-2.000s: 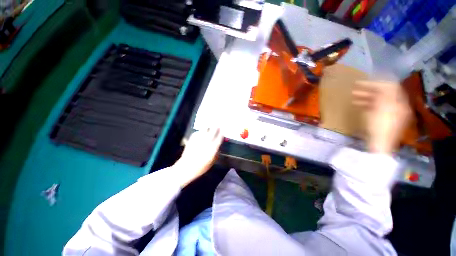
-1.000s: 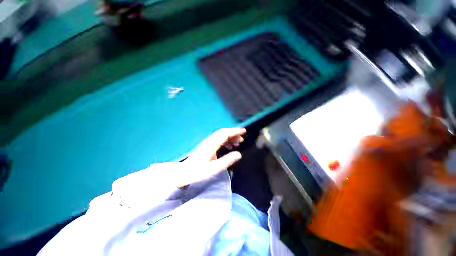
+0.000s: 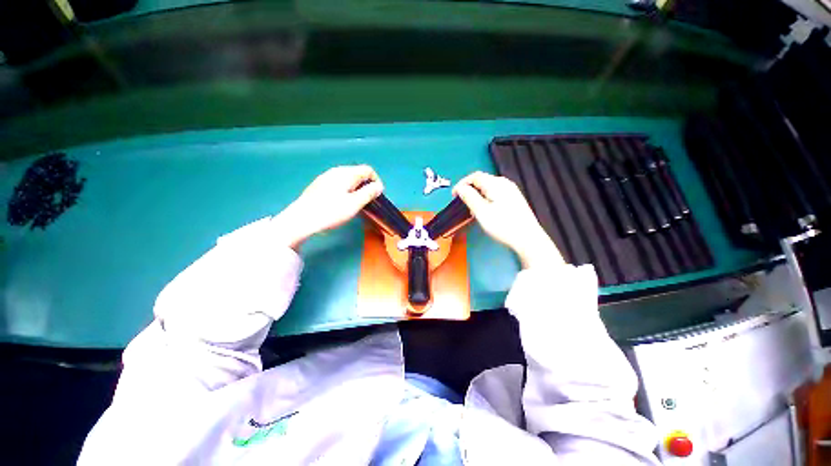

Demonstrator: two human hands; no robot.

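The orange assembly jig (image 3: 375, 289) lies on the teal bench at its front edge. A leg assembly of three black legs in a Y (image 3: 418, 273) sits on it, with a silver three-way hub (image 3: 418, 238) at its centre. My left hand (image 3: 339, 198) grips the outer end of the upper left leg between thumb and fingers. My right hand (image 3: 497, 205) grips the outer end of the upper right leg. The third leg points towards me and is untouched. A loose silver hub (image 3: 436, 181) lies just beyond the jig, between my hands.
The black ribbed parts tray (image 3: 556, 196) is at the right with several legs in it; stacked black trays (image 3: 743, 173) stand beyond. Small black parts (image 3: 46, 189) lie far left. The pale machine (image 3: 729, 382), with a red emergency stop (image 3: 679, 443), is at the lower right.
The view has swung left from the machine to the bench. The orange jig with the black legs is now on the bench in front of me, with both hands on the legs.
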